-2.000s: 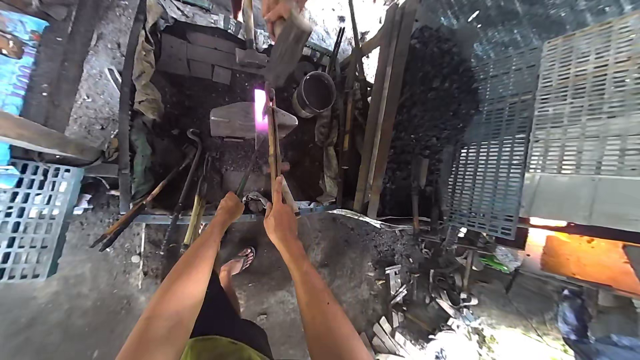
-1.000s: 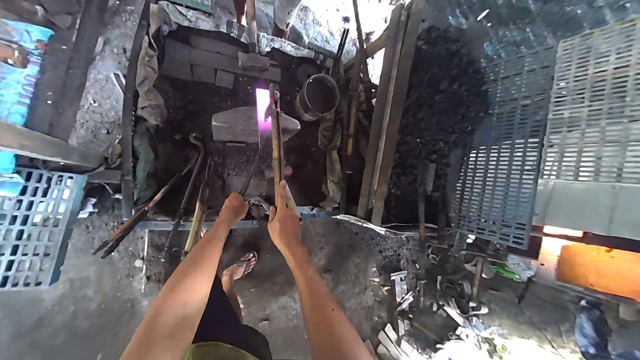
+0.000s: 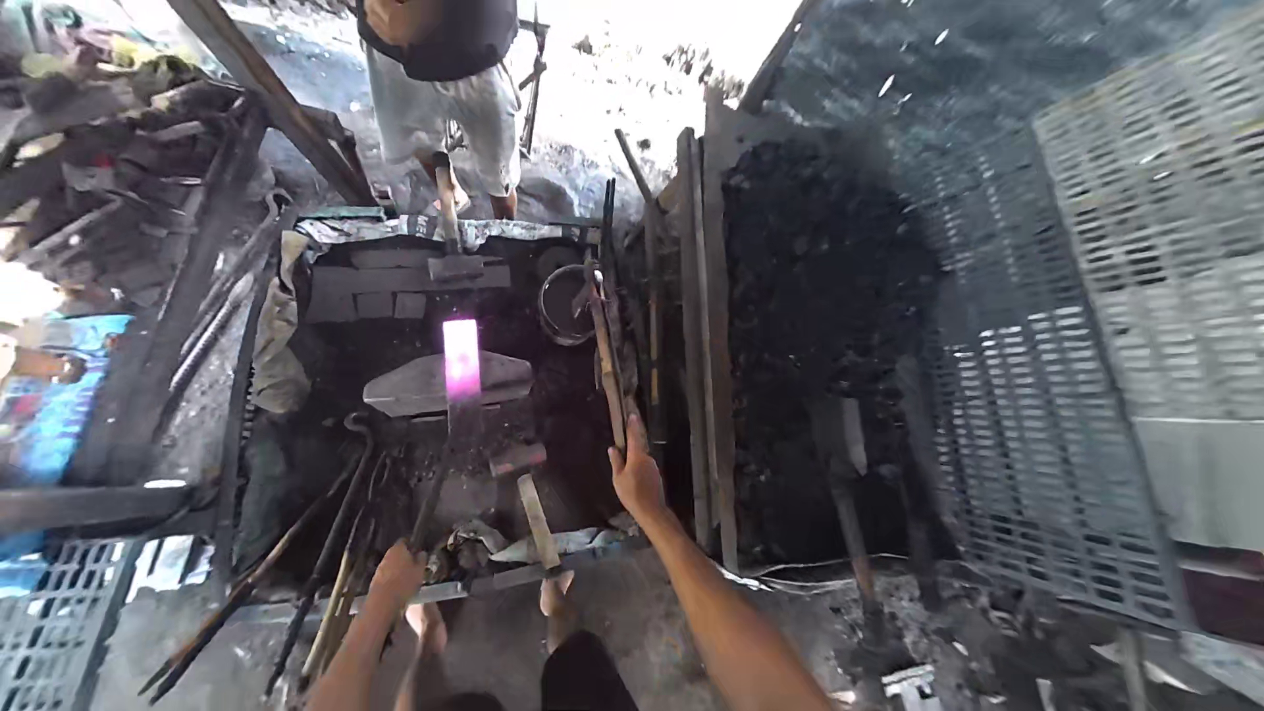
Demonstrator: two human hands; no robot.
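A glowing hot metal bar (image 3: 461,357) lies across a block-shaped anvil (image 3: 400,387), its darker end towards me. My left hand (image 3: 398,573) is closed around a dark rod or tong handle that runs up to the bar. Off to the right, my right hand (image 3: 635,479) grips a long wooden stick (image 3: 606,367), whose far end is beside a round metal bucket (image 3: 565,304). A hammer (image 3: 517,459) with a pale wooden handle rests between my hands. Beyond the anvil sits another hammer (image 3: 456,268), its handle pointing away from me.
Several long-handled tools (image 3: 321,563) lean at the pit's near left edge. Upright planks (image 3: 706,346) separate the pit from a heap of charcoal (image 3: 829,296). Plastic grating (image 3: 1066,395) stands at the right. A person (image 3: 444,99) wearing a dark hat stands across the pit.
My right hand has moved with the stick away from the glowing bar, rightwards to beside the bucket. My left hand keeps its hold. The hammer between my hands now shows. The view has shifted.
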